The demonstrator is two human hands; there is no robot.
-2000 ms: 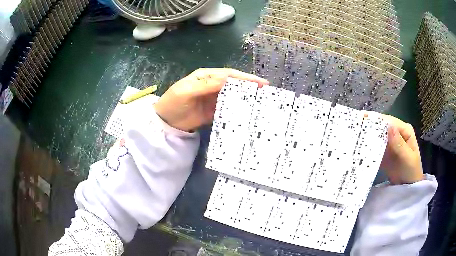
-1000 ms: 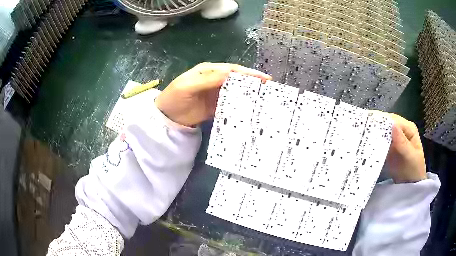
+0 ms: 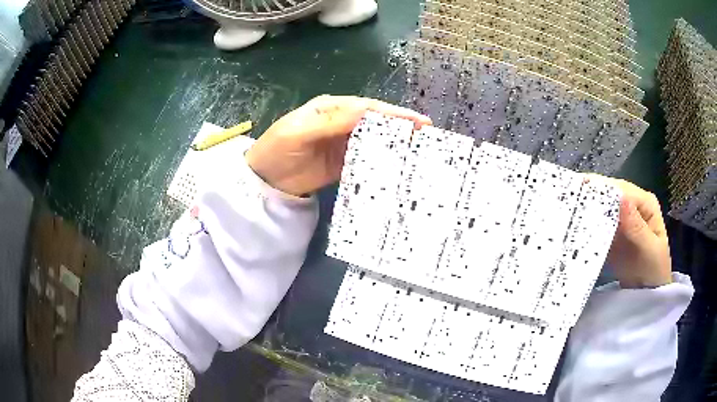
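A white PCB panel (image 3: 472, 220) with small black marks is held up in front of me, tilted a little down to the right. My left hand (image 3: 314, 145) grips its left edge, with fingers along the top corner. My right hand (image 3: 641, 232) grips its right edge. Another white panel, a loose one (image 3: 448, 338), shows below the held panel and is partly covered by it. The racked PCB panels in the centre (image 3: 519, 102) stand upright in close rows directly behind the held one.
More racked panels stand at the right edge (image 3: 692, 126) and at the far left (image 3: 71, 74). A fan with white feet (image 3: 240, 37) is at the back. A yellow marker or pencil (image 3: 223, 135) lies on a white paper (image 3: 185, 177) beside my left sleeve. The bench is dark green.
The fan and racks have shifted slightly in the view. The held panel sits slightly farther right and higher in the view, with both hands still on its edges.
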